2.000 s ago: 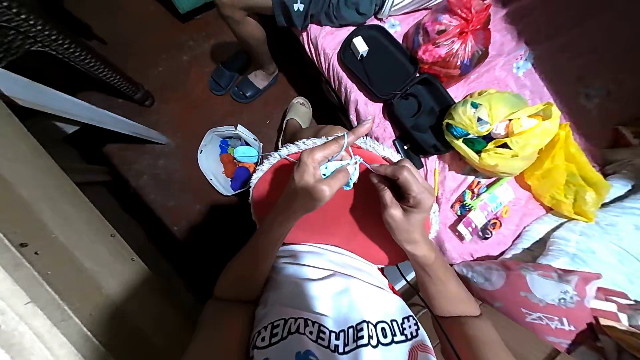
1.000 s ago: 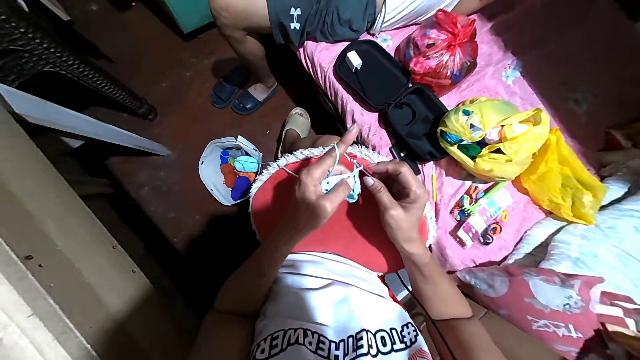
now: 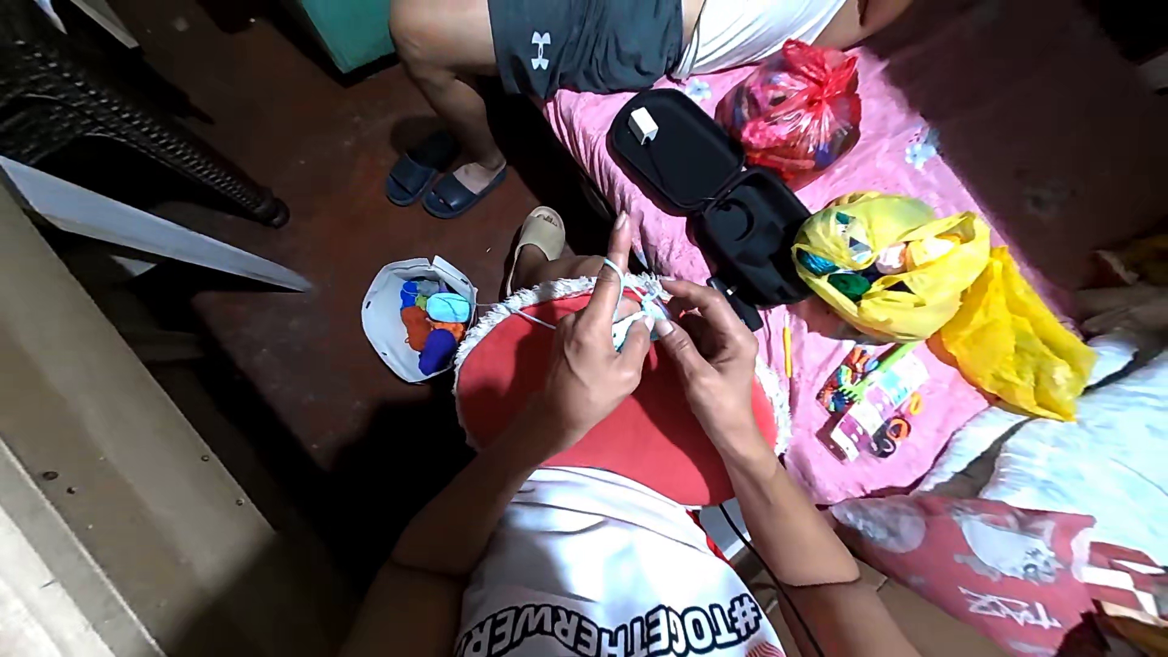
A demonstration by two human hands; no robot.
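Observation:
A small piece of light blue and white crochet (image 3: 644, 315) is held between my two hands, above a red cushion with a white fringed edge (image 3: 584, 401) on my lap. My left hand (image 3: 598, 351) pinches the piece with thumb and fingers, its index finger raised with pale blue yarn looped round it. At the piece's right edge, my right hand (image 3: 712, 347) grips something thin, probably a crochet hook, mostly hidden by the fingers. From my left hand the yarn (image 3: 534, 318) runs left over the fringe towards a white container (image 3: 383, 333) holding several coloured yarn balls (image 3: 438, 342).
On the pink bedding (image 3: 876, 119) lie an open black case (image 3: 675, 151), a red plastic bag (image 3: 803, 114), a yellow bag of yarn (image 3: 890, 265), small coloured bands (image 3: 890, 433) and a yellow stick (image 3: 787, 347). Another person's legs (image 3: 447, 82) are beyond. A plastic chair (image 3: 137, 119) stands left.
Both hands stay at the crochet piece, with small shifts of the fingers. The raised left index finger still carries the yarn. The view has shifted slightly.

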